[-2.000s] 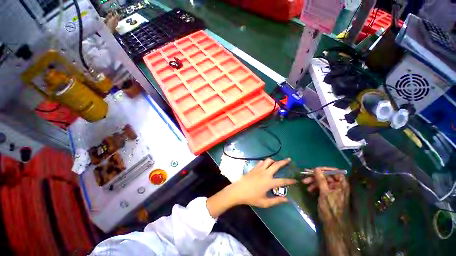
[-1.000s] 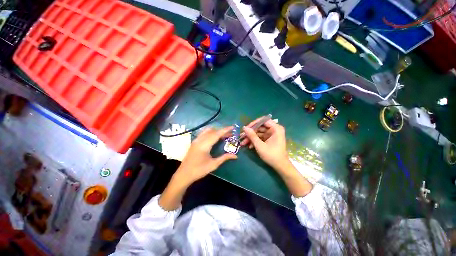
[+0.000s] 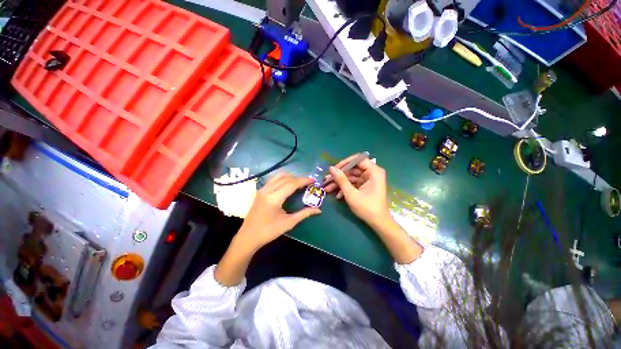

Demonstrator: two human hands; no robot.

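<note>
My left hand (image 3: 271, 210) holds a small electronic unit (image 3: 314, 196) between thumb and fingers, its white and yellow inside facing up. My right hand (image 3: 362, 191) holds thin silver tweezers (image 3: 354, 162), their tip down at the unit's upper edge. Whether the tips grip anything is too small to tell. A translucent sticker sheet (image 3: 414, 213) with yellow-green pieces lies on the green mat, right of my right hand.
Stacked red trays (image 3: 136, 75) stand at the left, a blue glue gun (image 3: 282, 53) beside them. The white press (image 3: 102, 225) is lower left. Backing paper (image 3: 235, 198) lies at the bench edge. Waiting units (image 3: 447, 147), a tape roll (image 3: 530, 155) and a power strip (image 3: 361, 61) lie farther off.
Since two seconds ago, the view has turned right and my hands have come together at the unit. In the last second they have barely moved.
</note>
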